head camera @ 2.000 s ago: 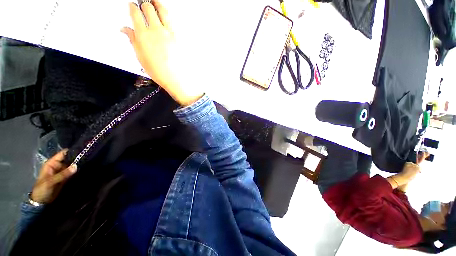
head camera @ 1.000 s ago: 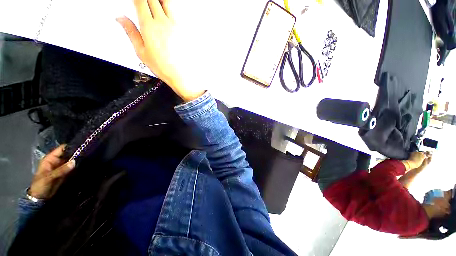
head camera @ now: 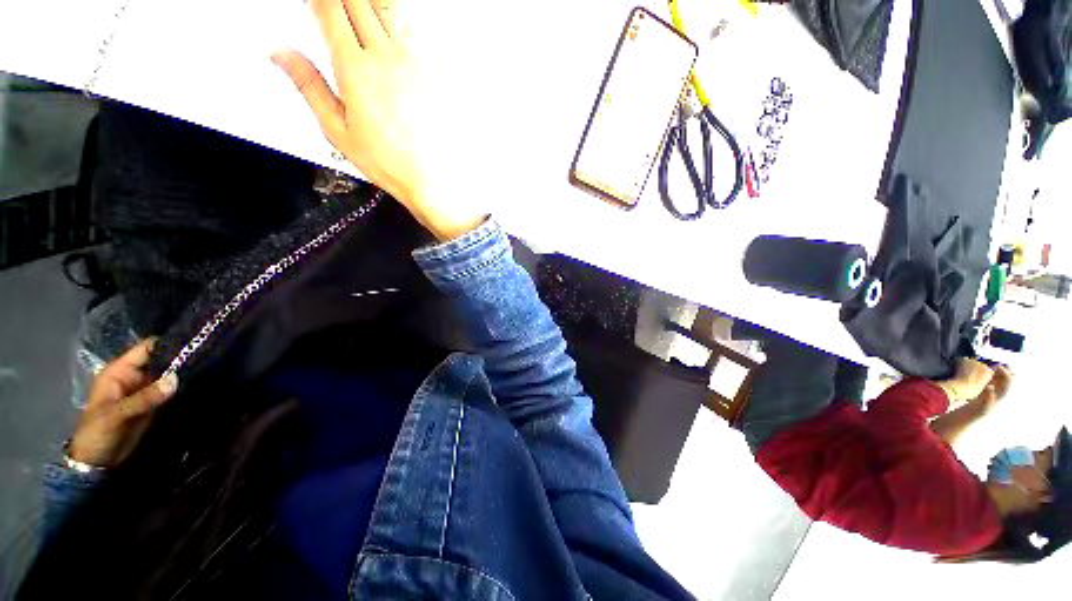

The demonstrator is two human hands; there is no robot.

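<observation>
The black garment lies over my lap against the table edge. A thin silver chain trim runs along its hem, between rough nubbly cloth and smooth black lining, up to the table edge under my right wrist. My left hand pinches the hem at the chain's lower left end. My right hand is over the white table with thumb and fingers spread, and its fingertips are cut off by the top edge. Nothing shows in it. I cannot make out a needle. A short pale line shows on the lining.
On the white table are a phone, black-looped scissors, a yellow-handled tool, small dark linked pieces and a black cylinder. A person in red sleeves works at the right beside black cloth.
My right hand has moved up slightly, so its fingertips now leave the picture. My left hand keeps its pinch on the hem. The other person's hands have shifted.
</observation>
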